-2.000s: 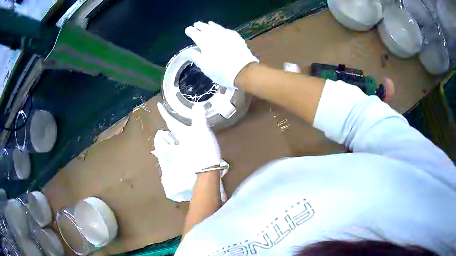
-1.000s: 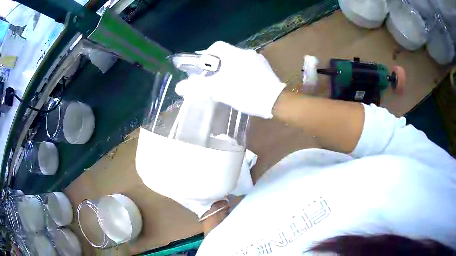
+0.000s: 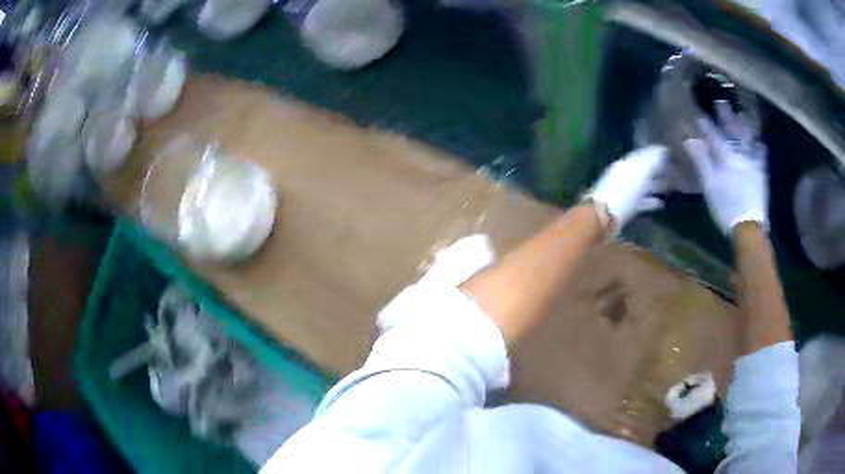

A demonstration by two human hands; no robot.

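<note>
The vessel (image 3: 672, 116) with a dark round centre in its top stands on the dark green conveyor at the upper right, blurred. My right hand (image 3: 732, 171), in a white glove, is over its near side with fingers spread towards the dark centre; contact is too blurred to tell. My left hand (image 3: 632, 188), also gloved, is just left of the vessel's lower part, fingers apart and empty. A crumpled white cloth (image 3: 461, 259) lies on the brown bench (image 3: 371, 204), partly behind my left forearm.
A clear-and-white vessel (image 3: 230, 208) lies on the bench at left. More vessels (image 3: 352, 32) are at the upper left. The teal crate (image 3: 232, 313) holds off-white parts (image 3: 199, 370) at lower left. A green upright (image 3: 565, 93) rises left of my hands. The motor (image 3: 693, 435) is at lower right.
My view has swung round towards the conveyor. The vessel, earlier tilted in my hands over the bench, is now on the conveyor. My left hand has come off it.
</note>
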